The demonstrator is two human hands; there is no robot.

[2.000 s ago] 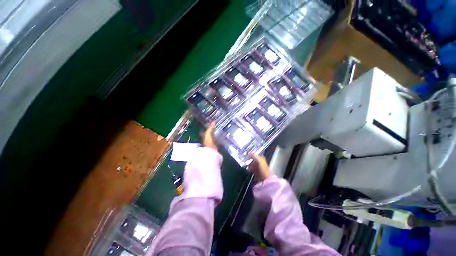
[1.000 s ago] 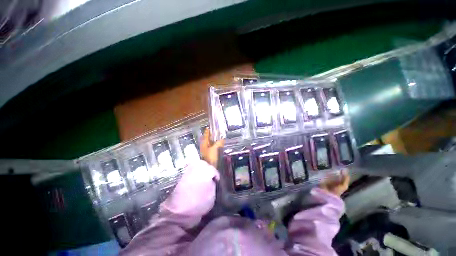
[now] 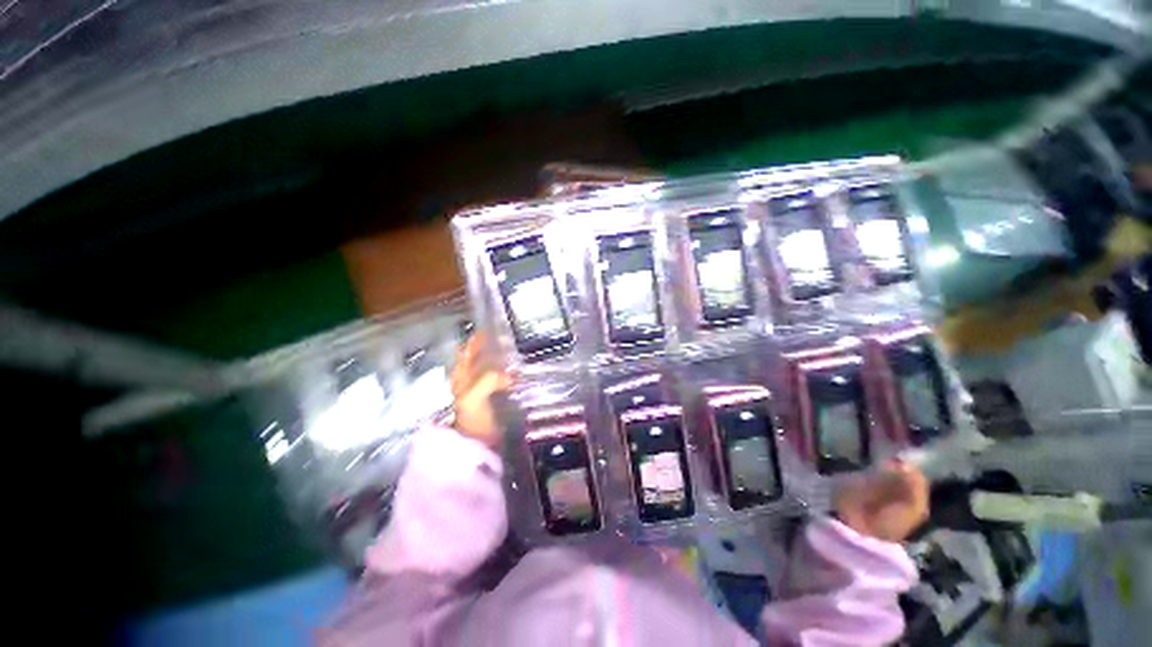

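Note:
A clear blister tray (image 3: 594, 367) is held up in front of me, slightly tilted, with two rows of phone units (image 3: 719, 268) in its pockets. They have black faces, bright reflecting windows and pink edges. My left hand (image 3: 479, 389) grips the tray's left edge. My right hand (image 3: 887, 501) holds its lower right edge, fingers curled. Another clear tray (image 3: 297, 417) with strong glare lies lower left, partly behind my left hand and sleeve. The picture is blurred.
A brown board (image 3: 394, 268) shows behind the held tray on the dark-green bench (image 3: 259, 288). A pale curved rail (image 3: 316, 89) crosses the top. Clear trays (image 3: 1004, 228) lie at the right. Grey-white machinery (image 3: 1097, 436) and a pale handle-like part (image 3: 1036, 509) are at the lower right.
The tray in both hands has swung from a steep tilt to nearly level in view and now appears larger. The second tray at left shows more than at first. Both hands keep their hold.

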